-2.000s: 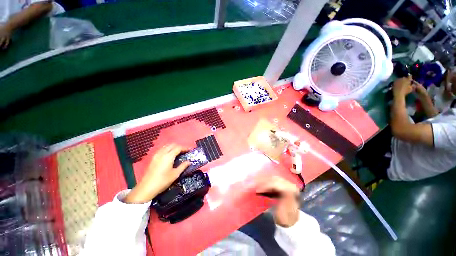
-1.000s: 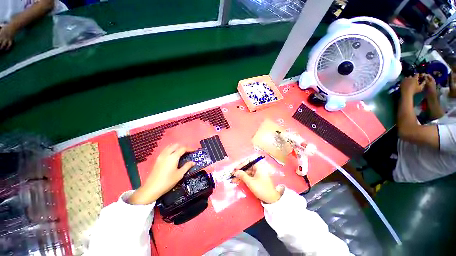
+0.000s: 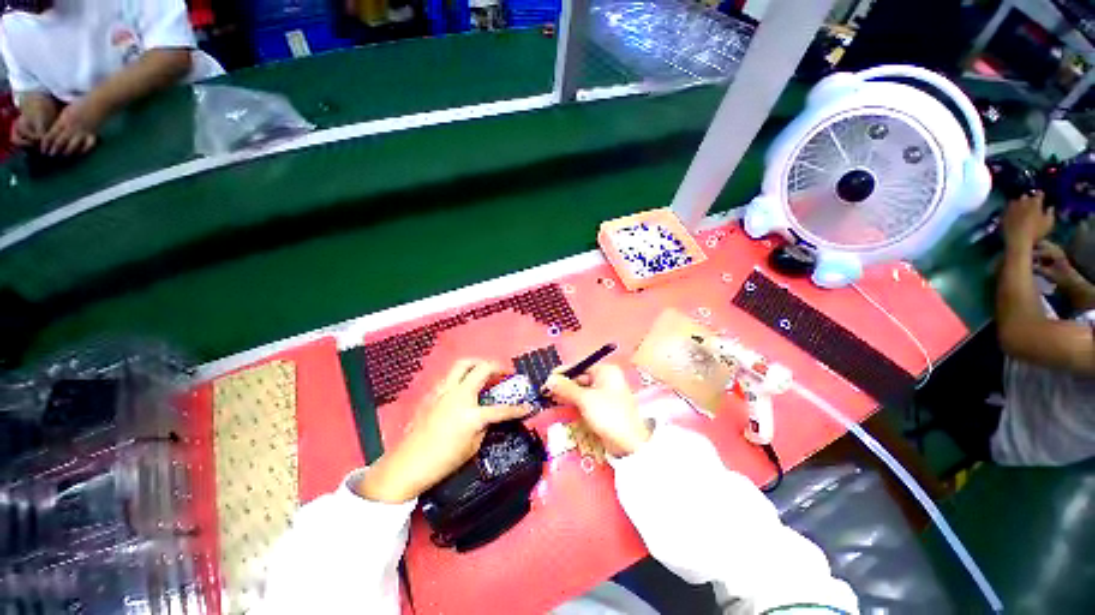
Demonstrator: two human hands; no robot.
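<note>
My left hand (image 3: 447, 423) holds a flat black button panel (image 3: 509, 392) with small pale markings, tilted above the mat. My right hand (image 3: 600, 406) holds a thin dark pen-like tool (image 3: 585, 363) like a pencil, its fingers close to the panel's right end. The glossy black device body (image 3: 484, 485) rests on the red mat below my left hand. Black adhesive strips (image 3: 536, 360) lie behind the panel, partly hidden by it and my right hand. Whether the tool touches the panel I cannot tell.
Rows of small black-brown pieces (image 3: 414, 353), an orange-rimmed parts box (image 3: 652, 249), a glue gun (image 3: 759, 406) on a tan sheet (image 3: 678, 362), a dark perforated strip (image 3: 823, 336), a fan (image 3: 867, 174) and a cream label sheet (image 3: 255, 463). People work at far left and right.
My right hand has come in from the right and up to the panel with the tool. The view has shifted, so the whole bench sits lower and further right.
</note>
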